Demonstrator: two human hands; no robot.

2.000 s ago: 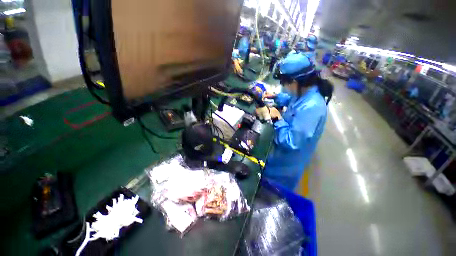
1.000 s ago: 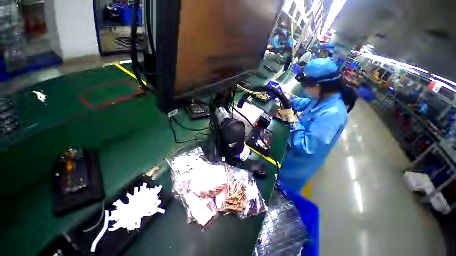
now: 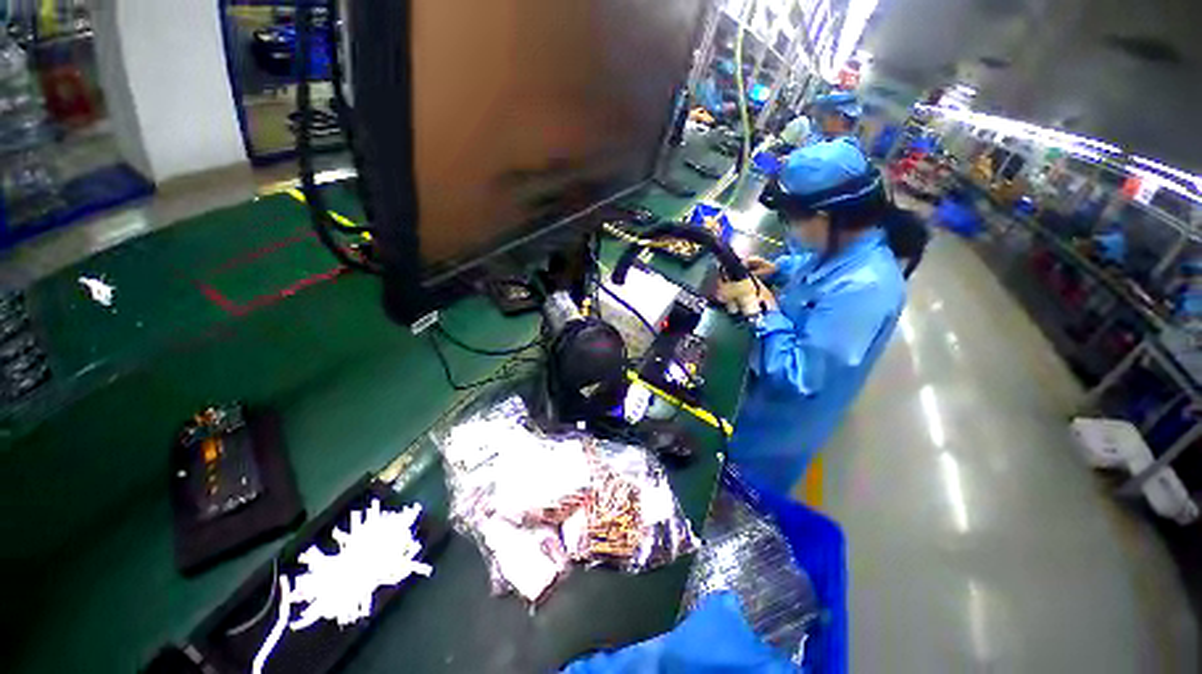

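No hand of mine shows. A blue sleeve (image 3: 722,643) is cut off by the bottom edge, right of centre; its hand is out of the picture. An open phone body (image 3: 222,471) with an orange part lies on a black foam holder (image 3: 274,503) at the left of the green bench. Right of it, a black strip tray (image 3: 301,648) holds a loose pile of white strips (image 3: 353,566). Clear plastic bags of flex cables (image 3: 560,500), with pink-white and copper contents, lie right of the tray.
A large monitor (image 3: 527,132) stands over the bench, with black cables and a black rounded device (image 3: 587,362) below. A person in a blue smock (image 3: 830,329) works farther along. A blue bin (image 3: 828,566) with clear plastic stands beside the bench. Small white pieces (image 3: 96,288) lie at left.
The blue sleeve has come into view at the bottom. The view has shifted; the phone body and holder sit farther right in it than before, lying on the bench as before.
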